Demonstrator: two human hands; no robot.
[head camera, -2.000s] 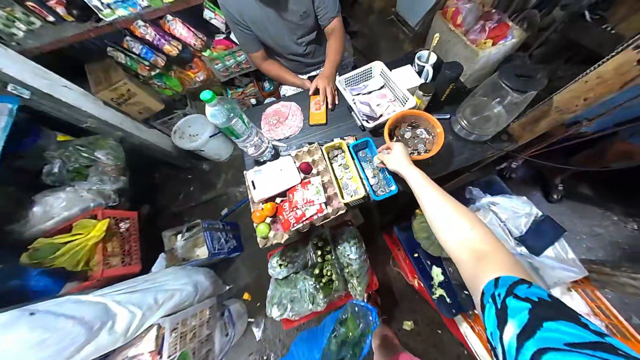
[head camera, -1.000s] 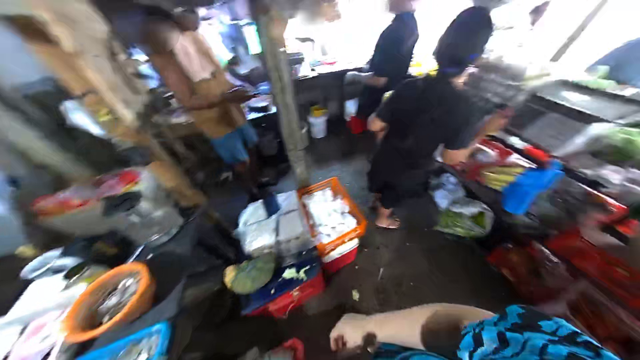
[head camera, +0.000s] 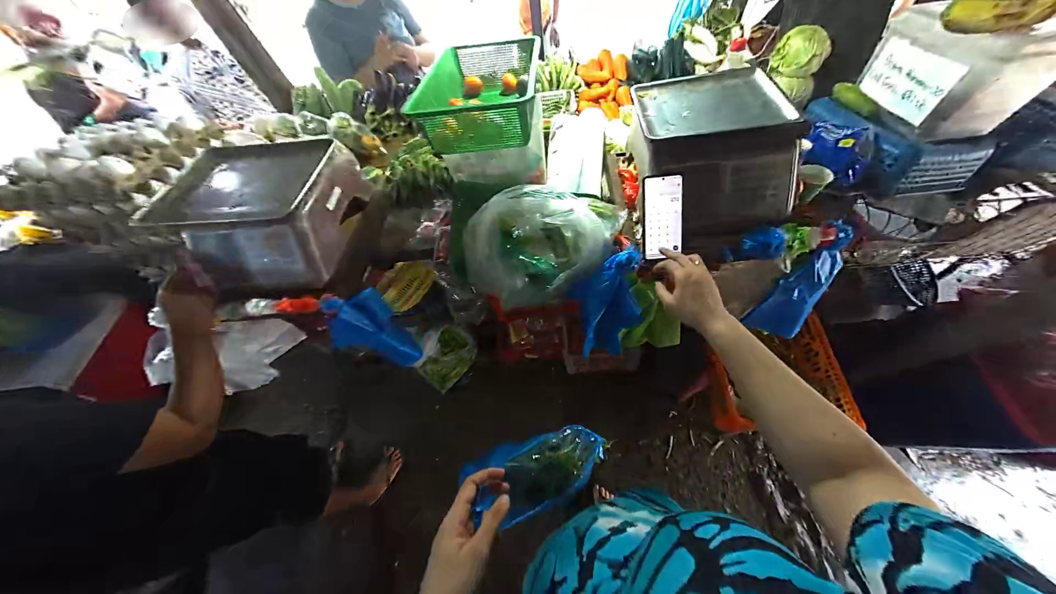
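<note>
My right hand (head camera: 691, 285) reaches to a smartphone (head camera: 663, 216) that stands upright against a lidded plastic box (head camera: 718, 157); a fingertip is at the lower edge of its lit calculator screen. Low in the view, my left hand (head camera: 474, 528) is beside a blue plastic bag (head camera: 540, 474) with leafy greens in it, thumb and fingers curved at the bag's near end. Whether the fingers grip the bag cannot be made out. Left of the phone sits a clear plastic bag of green vegetables (head camera: 540, 239), with a blue plastic bag (head camera: 610, 301) beside it.
A green basket (head camera: 474, 124) with tomatoes, carrots (head camera: 606, 82), a cabbage (head camera: 800, 54), egg trays (head camera: 91, 169) and another lidded box (head camera: 247, 198) line the stall. An orange crate (head camera: 825, 371) is under my right forearm. A person's arm (head camera: 194, 355) is at the left; another person stands behind the stall.
The view has swung far round, from a counter with coin baskets, past people standing, to this vegetable stall. My right hand was at a blue coin basket and is now at the phone.
</note>
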